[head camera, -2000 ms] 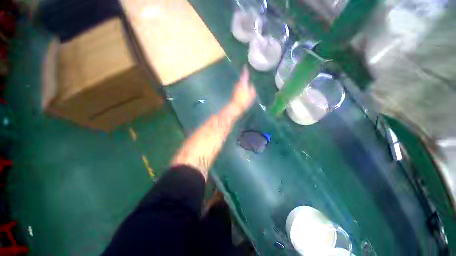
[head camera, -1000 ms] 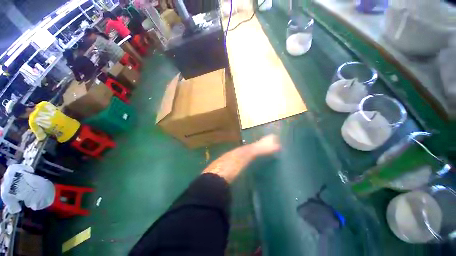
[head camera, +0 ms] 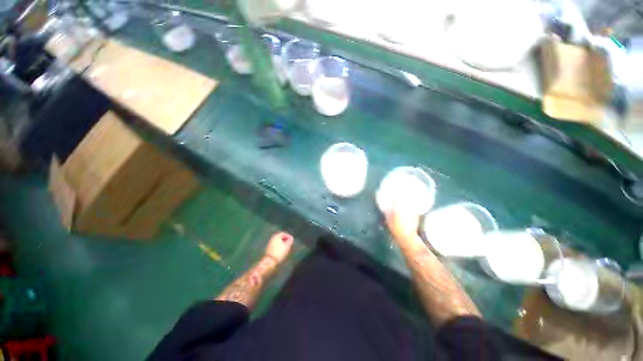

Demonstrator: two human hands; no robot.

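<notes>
Clear-walled vessels with white lower parts stand along the near side of the green bench (head camera: 233, 151). My right hand (head camera: 403, 224) is at the near side of one vessel (head camera: 409, 190); its fingers are blurred and partly hidden, so I cannot tell if they grip it. Another vessel (head camera: 344, 169) stands just left of it. Several more stand to the right, the nearest being a vessel (head camera: 452, 230). My left hand (head camera: 280, 246) is over the floor in front of the bench edge, holding nothing visible, its finger spread unclear.
Smaller vessels (head camera: 330, 92) stand along the far belt beside a green post (head camera: 264, 74). A dark cloth (head camera: 271, 134) lies on the bench. Cardboard sheets lie at left (head camera: 151, 81) and lower right (head camera: 550, 328). A carton (head camera: 127, 183) stands at left. A shelf (head camera: 486, 74) runs behind.
The view has swung right, bringing the near row of vessels back into sight. My right hand has come into view at a vessel. My left hand has drawn back from over the bench.
</notes>
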